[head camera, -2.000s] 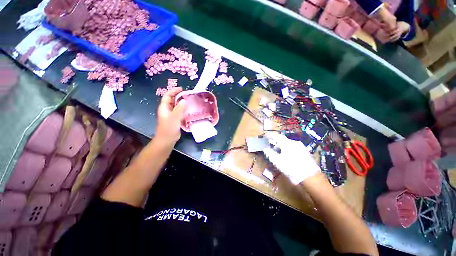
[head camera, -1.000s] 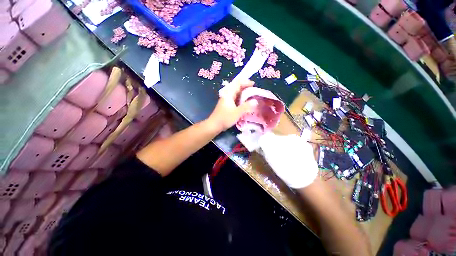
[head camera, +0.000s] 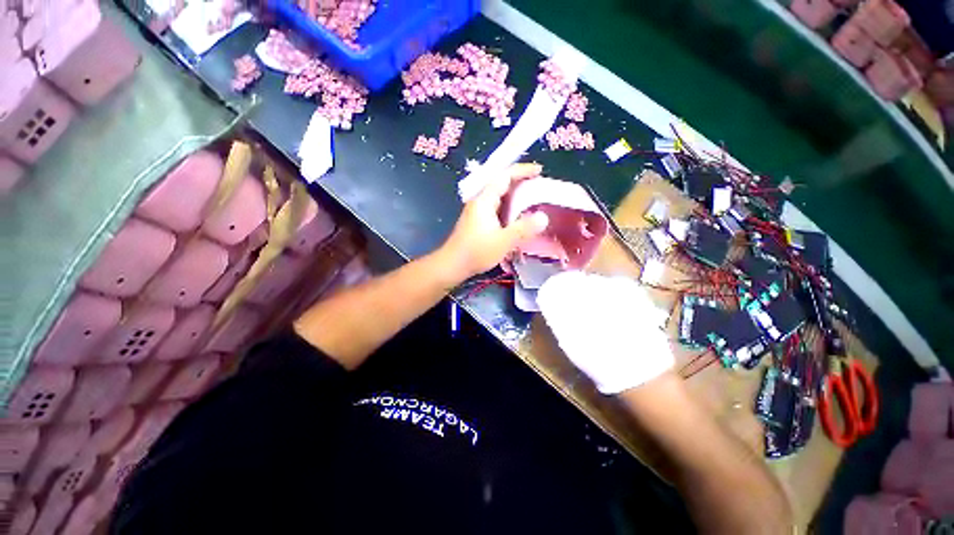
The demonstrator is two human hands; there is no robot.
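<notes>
My bare left hand (head camera: 490, 229) grips a pink housing (head camera: 573, 235) by its left side, thumb inside the open cup, which faces up. My right hand (head camera: 609, 329), in a white glove, is at the housing's lower rim. Its fingertips are at a flat silver-grey rectangular piece (head camera: 537, 274) that lies partly in the housing's mouth. The glove hides part of the piece and how the fingers hold it. A white flap shows below the piece. Thin red wires (head camera: 490, 283) show left of the housing, below my left wrist.
Wired circuit boards (head camera: 732, 325) lie tangled on a cardboard mat (head camera: 732, 389), with orange-red scissors (head camera: 848, 403) to their right. Pink button pieces (head camera: 460, 82) lie near a blue tray (head camera: 398, 44) and a white strip (head camera: 518, 134). Stacked housings (head camera: 157, 256) stand at left. A green belt (head camera: 732, 105) runs behind.
The view has swung right and down. My gloved hand has come from the boards to the housing with the grey piece, which now sits further into its mouth.
</notes>
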